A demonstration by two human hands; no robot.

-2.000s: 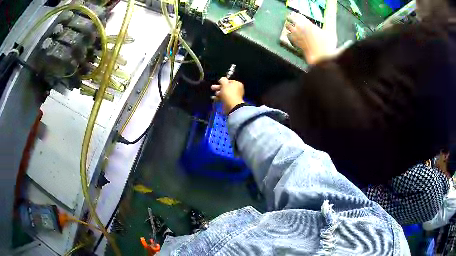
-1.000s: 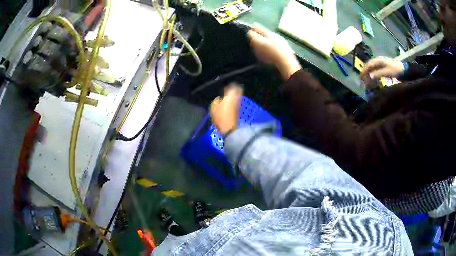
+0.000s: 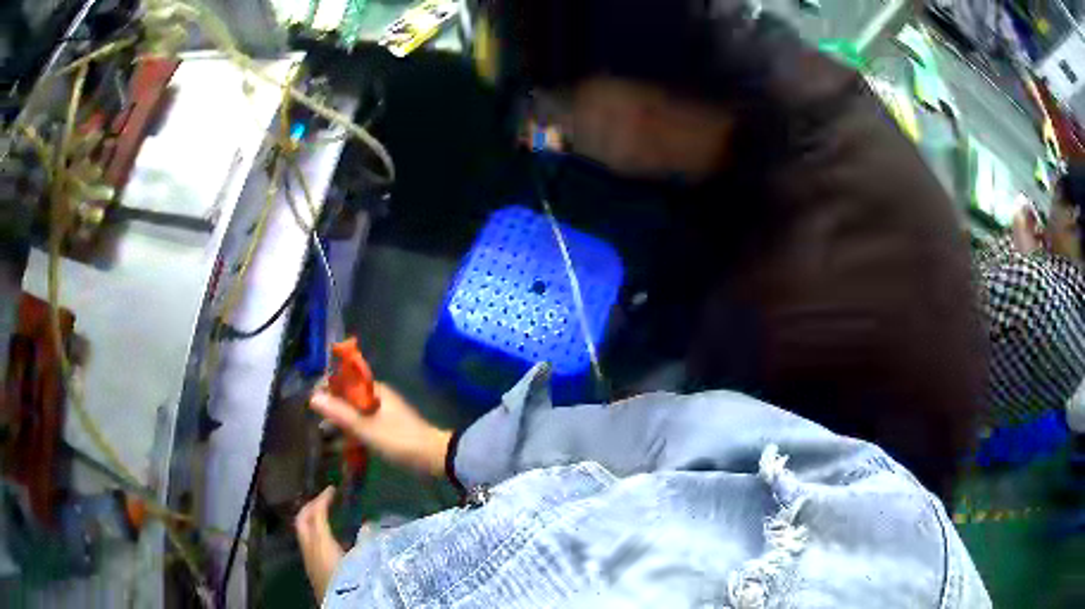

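Note:
An orange-handled tool (image 3: pixel 353 378) stands at lower left, with a thin pale rod pointing up from it. My right hand (image 3: pixel 399 434) is around its upper part. A lower orange part shows below the fingers. My left hand (image 3: pixel 315 535) is just below, partly hidden by my denim sleeve; its grip cannot be told. A thin clear tube (image 3: pixel 574 280) hangs across a blue plastic stool (image 3: pixel 524 292) with holes in its seat.
A white machine (image 3: pixel 190 149) with yellowish tubes (image 3: pixel 74 381) and a black cable (image 3: pixel 276 319) stands on the left. Another person in dark brown (image 3: pixel 851 262) bends down close on the right. Benches with green boards lie at the top right.
My right hand has moved down and left from above the stool to the orange tool. My left hand has come into view. The other person has bent down towards the stool.

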